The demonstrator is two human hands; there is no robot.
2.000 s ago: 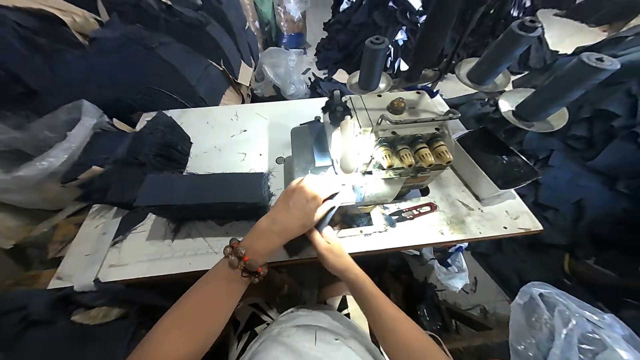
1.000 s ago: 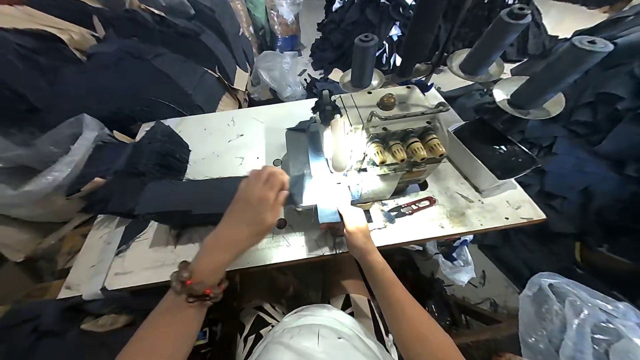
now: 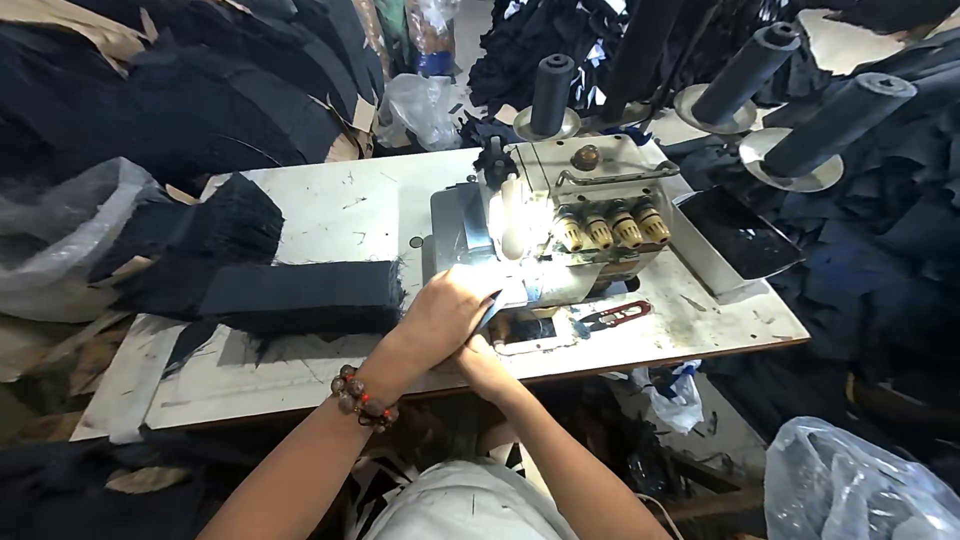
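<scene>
My left hand [image 3: 446, 311], with a beaded bracelet at its wrist, is at the front of an industrial overlock sewing machine [image 3: 592, 217]. Just below it, partly covered, my right hand [image 3: 480, 366] meets it. Between them a small dark fabric piece [image 3: 489, 311] is gripped, lit by the machine's lamp. More dark fabric [image 3: 454, 225] lies on the machine's left plate. A neat stack of dark fabric pieces [image 3: 300, 292] rests on the white table [image 3: 337, 195] left of my hands. Red-handled thread snips [image 3: 616, 315] lie on the table right of my hands.
Dark thread cones [image 3: 553, 94] stand behind the machine. A white tray [image 3: 720, 247] holding something dark is at its right. Another fabric heap [image 3: 232, 225] lies at the table's left, and large piles of dark cloth [image 3: 187, 105] surround the table. A clear plastic bag [image 3: 847, 480] is at lower right.
One second ago my left hand was further left, near the fabric stack, apart from my right hand. Now it is back against my right hand at the machine's front, and the fabric is lower there.
</scene>
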